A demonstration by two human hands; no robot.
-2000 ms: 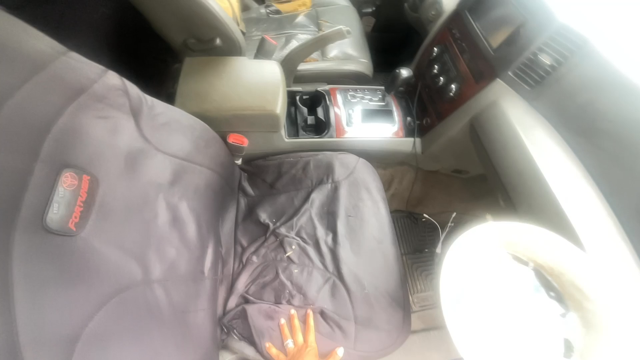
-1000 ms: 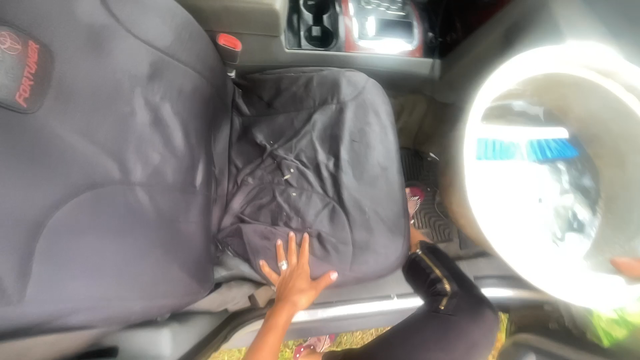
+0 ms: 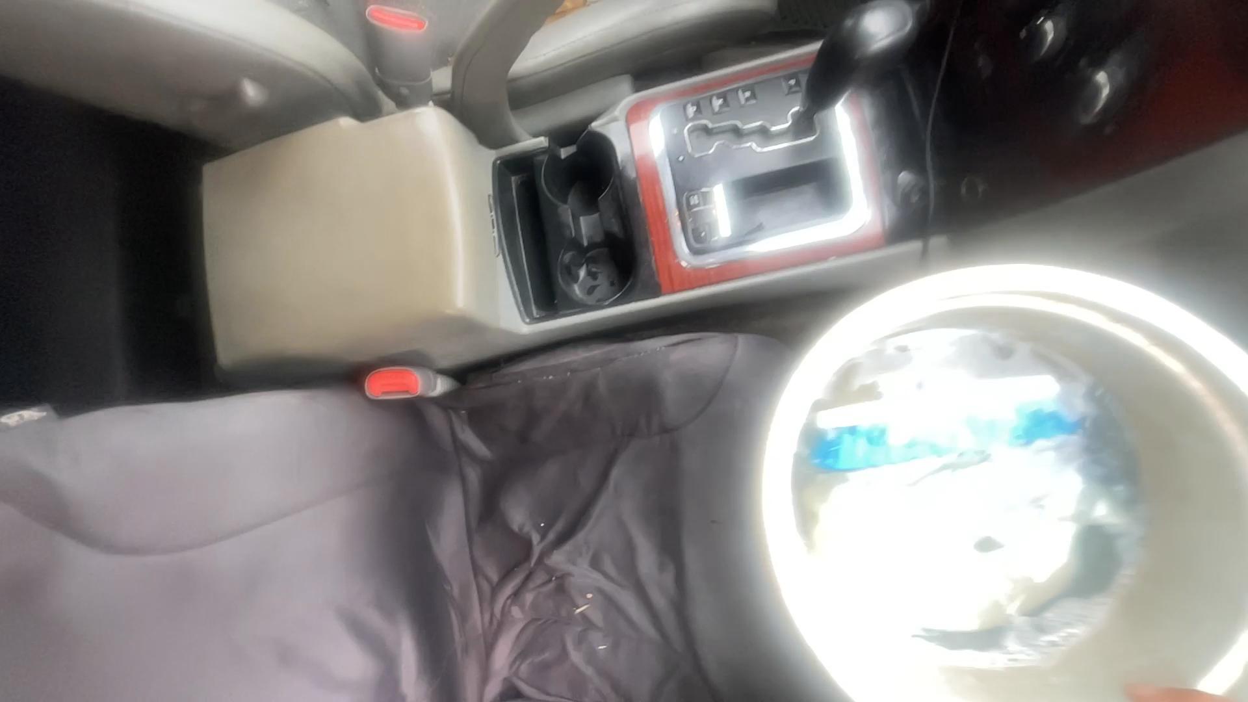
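A white bucket (image 3: 780, 497) fills the lower right, over the front edge of the car seat in view. At its bottom edge shows a bit of a finger of my right hand (image 3: 1160, 693), over the inner wall; the rest of the hand is hidden. Inside the bucket lie a brush with blue bristles (image 3: 936, 439) and something pale and glaring that I cannot make out. The dark fabric seat cover (image 3: 634, 507) is wrinkled, with small light crumbs (image 3: 585, 603) on it. My left hand is out of view.
Beyond the seat runs the centre console with a beige armrest (image 3: 331, 234), cup holders (image 3: 590, 263) and a black gear lever (image 3: 863, 44). A red seat-belt buckle (image 3: 393, 383) stands between armrest and seat. A thin cable (image 3: 933, 146) hangs near the dashboard.
My left hand, earlier spread on the seat cover, is out of view. The bucket now overlaps the seat's front edge. The view has shifted toward the console.
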